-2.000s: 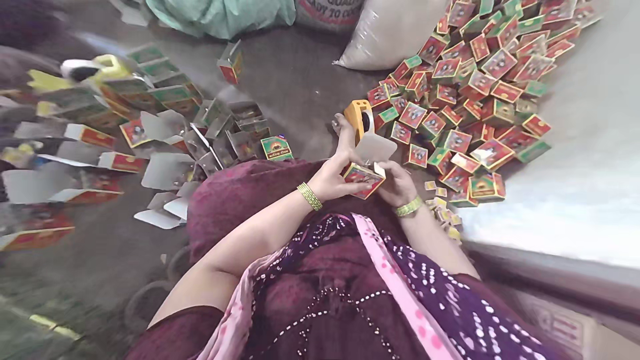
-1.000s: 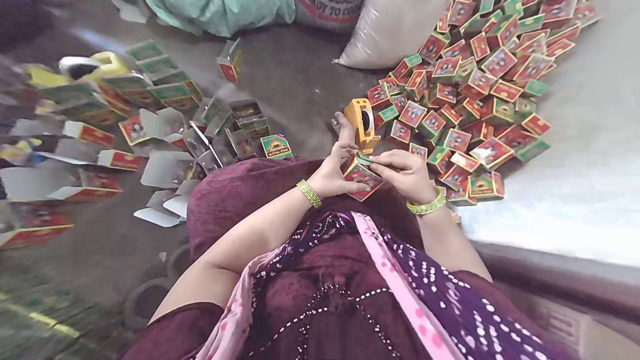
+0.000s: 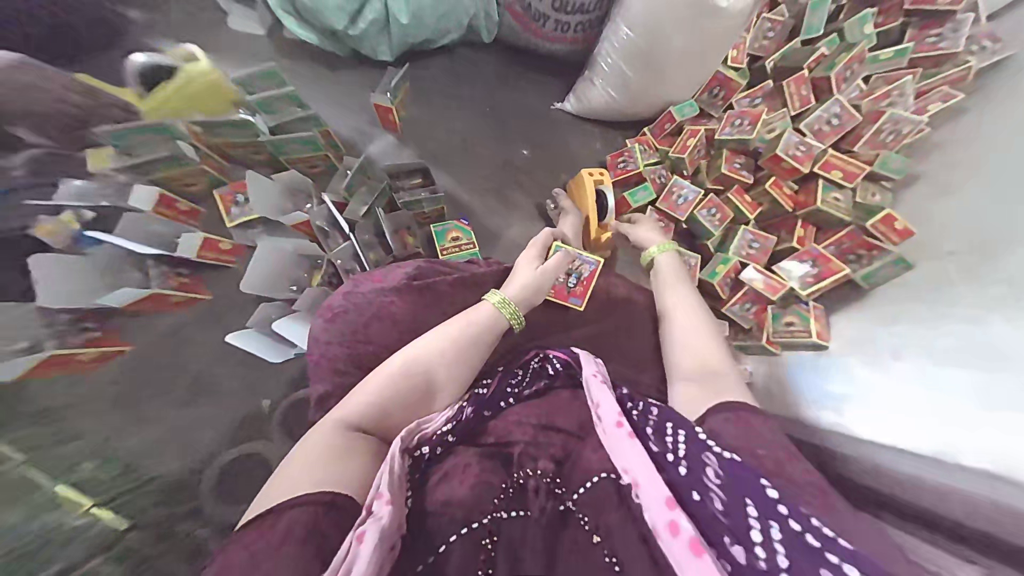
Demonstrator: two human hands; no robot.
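Note:
My left hand (image 3: pixel 534 270) holds a small printed cardboard box (image 3: pixel 574 277) above my lap, its red face with a picture turned up and its lid down. Just beyond the box stands a yellow tape dispenser (image 3: pixel 593 210) with a roll of tape, beside a bare foot (image 3: pixel 565 216). My right hand (image 3: pixel 642 230) reaches to the right side of the dispenser, its fingertips pinched together at the edge of the tape (image 3: pixel 613 227). The strip between those fingers is too small to see clearly.
A heap of closed red and green boxes (image 3: pixel 752 184) lies at right. Open boxes with raised flaps (image 3: pixel 280 264) spread at left. Sacks (image 3: pixel 664 56) stand at the top. Another person's blurred arm (image 3: pixel 60 96) is near a yellow dispenser (image 3: pixel 188 84) at upper left.
The raised pale flap of the held box has been folded down. My right hand has left the box and moved over to the tape dispenser. My left hand still holds the box.

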